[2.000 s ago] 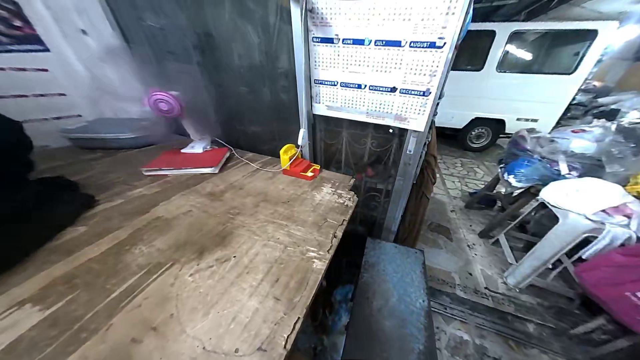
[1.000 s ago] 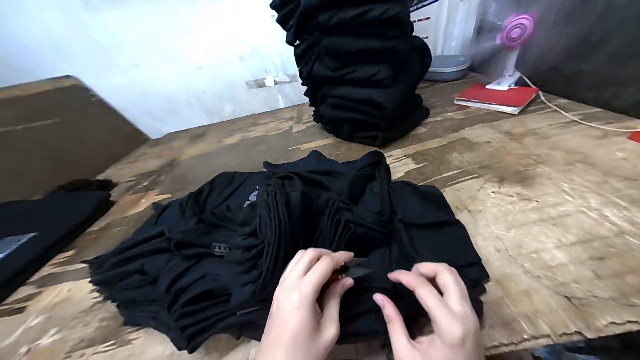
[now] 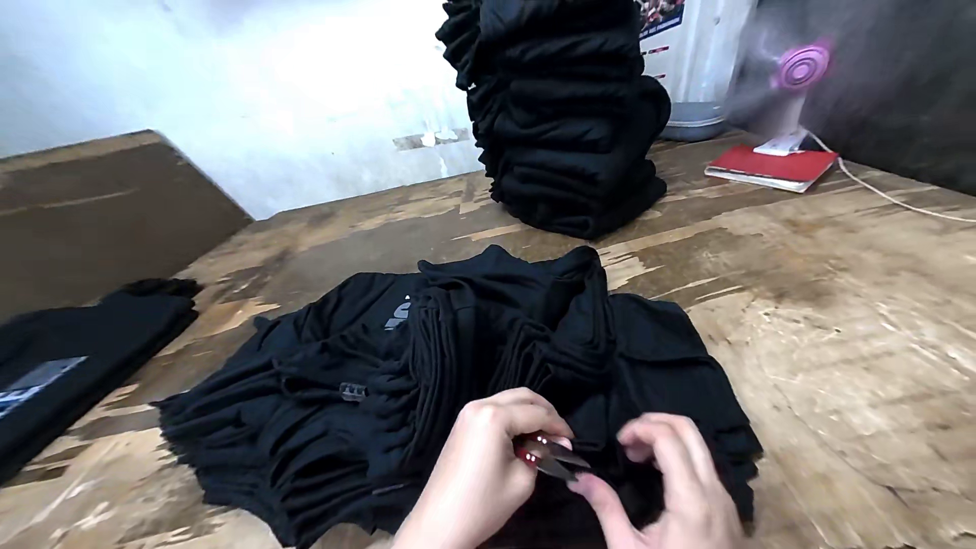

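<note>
My left hand is closed around small thread snips with red handles, their dark metal blades pointing right. Beside the blade tips is my right hand, thumb at the tips and fingers curled apart from the thumb; whether it pinches a thread or cloth edge cannot be seen. Both hands are over the near edge of a spread pile of black garments, some folded in a bunch at its middle. Grey print and a small label show on the pile's left part.
Behind stands a tall stack of folded black garments. More folded black cloth lies at left, near a brown board. At back right, a pink fan stands on a red book, its cord trailing across the worn wooden table.
The view has swung left from the table's end and the calendar to the garment pile. Since one second ago, the red-handled snips have come into plain sight in my left hand.
</note>
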